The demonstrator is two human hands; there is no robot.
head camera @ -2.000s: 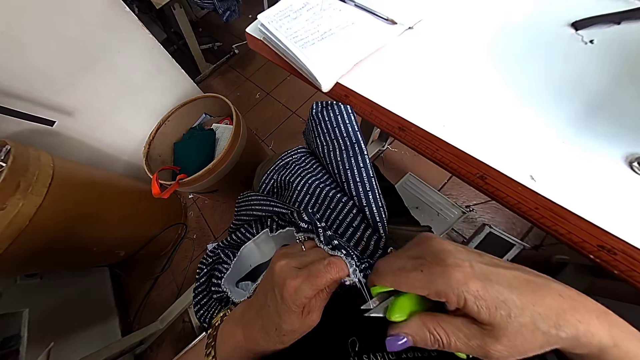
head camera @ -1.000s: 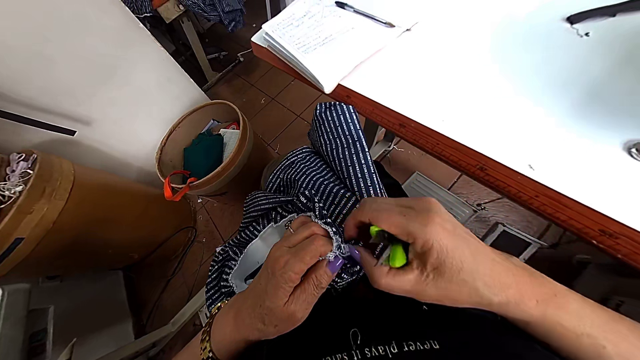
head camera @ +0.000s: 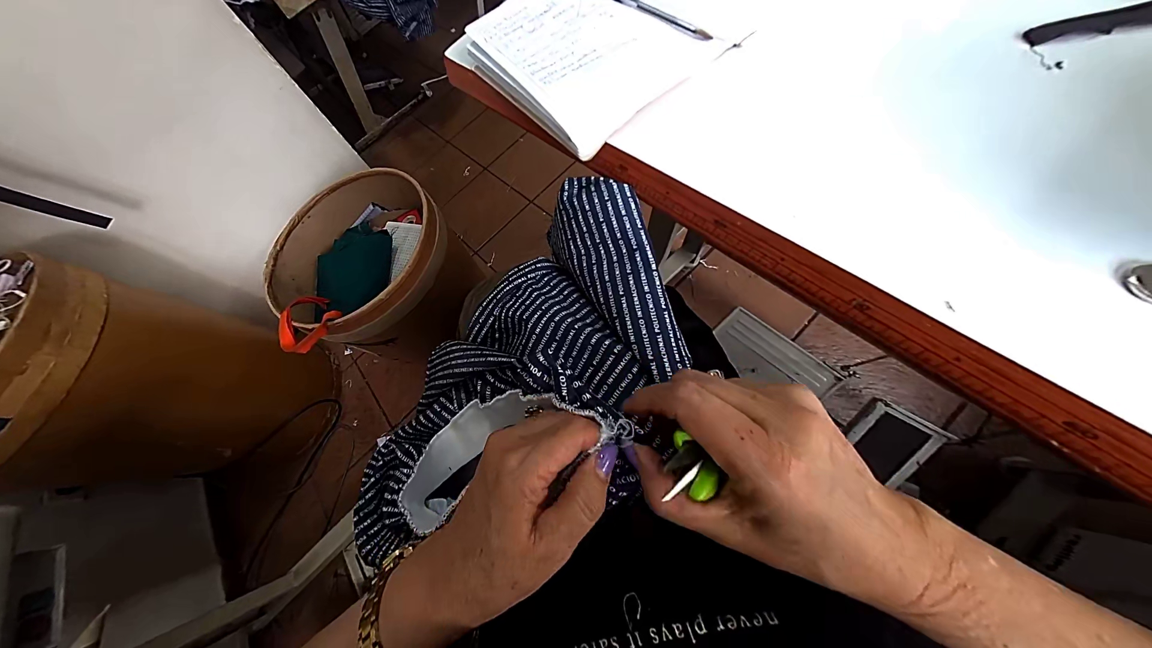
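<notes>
A navy fabric garment (head camera: 576,315) with rows of white lettering lies across the lap and hangs toward the table edge. My left hand (head camera: 531,504) pinches its overlocked opening, where a pale grey inner band (head camera: 441,459) shows. Close beside it, my right hand (head camera: 765,450) pinches loose threads (head camera: 621,430) at the seam between thumb and index finger. Small thread snips with lime-green handles (head camera: 704,481) rest inside the right palm, their metal tip pointing down and left; the rest of them is hidden by the fingers.
A white table (head camera: 855,180) with a red-brown measuring edge runs along the right, bearing an open notebook (head camera: 585,63) and a pen (head camera: 666,18). At left stand a round bin (head camera: 432,261) with fabric scraps and a large brown drum (head camera: 180,378). A pedal (head camera: 774,351) sits under the table.
Two seconds ago the snips' blades were at the garment's edge; now they sit back in my right palm, and that hand's fingertips pinch the threads beside my left hand.
</notes>
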